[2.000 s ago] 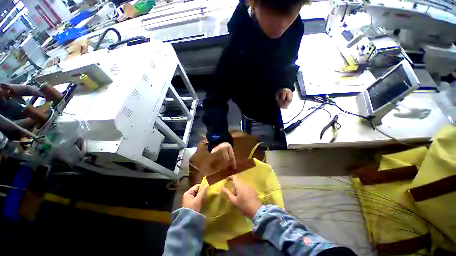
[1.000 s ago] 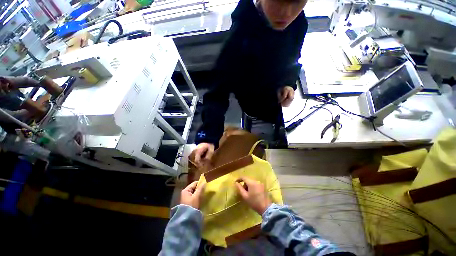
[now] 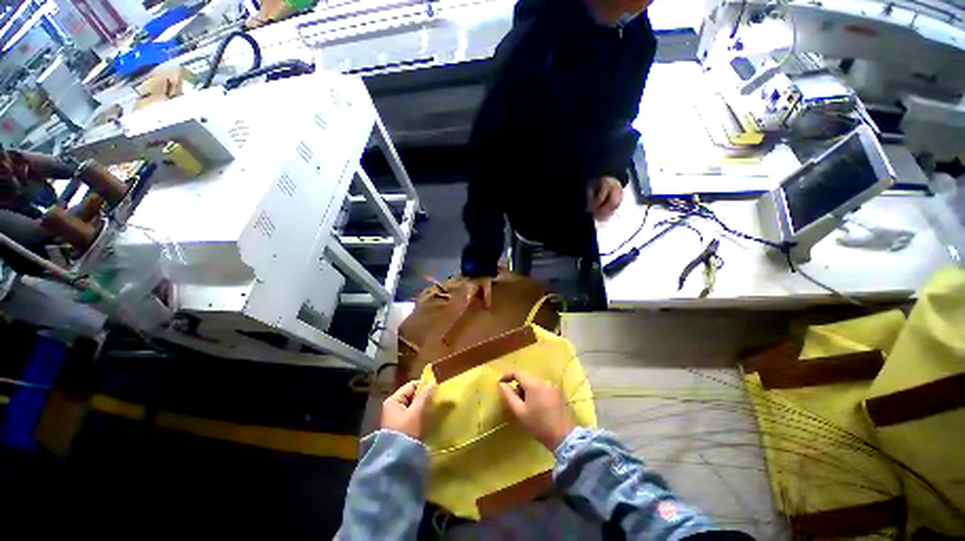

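Note:
A yellow bag panel [image 3: 476,423] with a brown trim band [image 3: 485,354] along its far edge lies in front of me, with another brown band at its near edge. My left hand [image 3: 407,410] grips the panel's left edge by the end of the far band. My right hand [image 3: 538,410] is on the middle of the panel, fingers curled at a small fold or object too small to tell. A thin yellow strap [image 3: 545,309] rises behind the band. A tan-brown soft heap [image 3: 423,322] lies beyond, with another person's hand on it.
A person in dark clothes [image 3: 561,127] stands opposite. Yellow bags with brown bands [image 3: 931,370] lie at right, long thread tails trailing over the pale board [image 3: 677,423]. Pliers [image 3: 698,266] and a grey-framed screen [image 3: 831,196] are on the white table. A white machine stand [image 3: 286,201] is at left.
The other person's hand has moved from the brown band to the left, then onto the brown heap. My right hand has shifted slightly right from two seconds ago. My left hand holds the same edge.

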